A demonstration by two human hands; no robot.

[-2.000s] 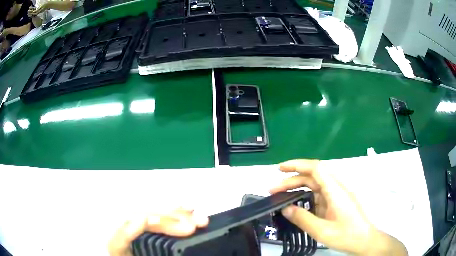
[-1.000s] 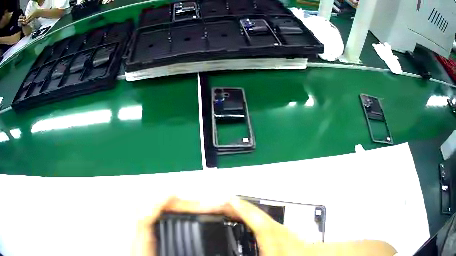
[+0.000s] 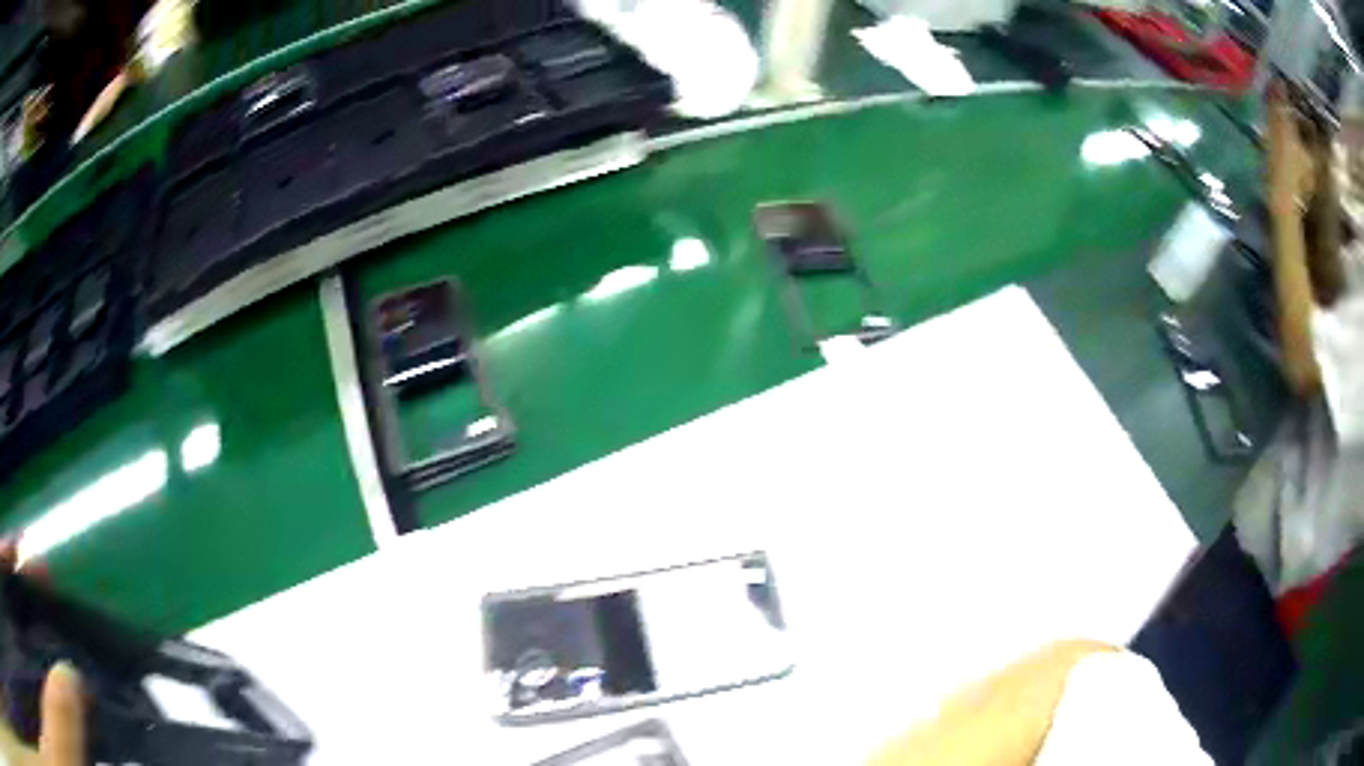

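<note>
My left hand (image 3: 60, 721) is at the lower left corner, cut off and blurred. It holds dark phone frames (image 3: 157, 696), tilted over the white sheet's left side. My right forearm crosses the bottom edge at the right; the hand is below the picture. One phone frame (image 3: 646, 636) lies flat on the white sheet (image 3: 928, 494), camera end left. Part of another frame (image 3: 636, 744) shows at the bottom edge, cut off.
A small stack of frames (image 3: 434, 382) lies on the green bench beside the divider strip (image 3: 352, 404). A single frame (image 3: 820, 270) lies farther right. Black trays (image 3: 299, 195) stand at the far left. A person (image 3: 1331, 344) with a bare arm is at the right edge.
The view has swung right. The held frames have moved to the lower left in my left hand. My right hand has left the picture. The flat frame on the sheet is now uncovered.
</note>
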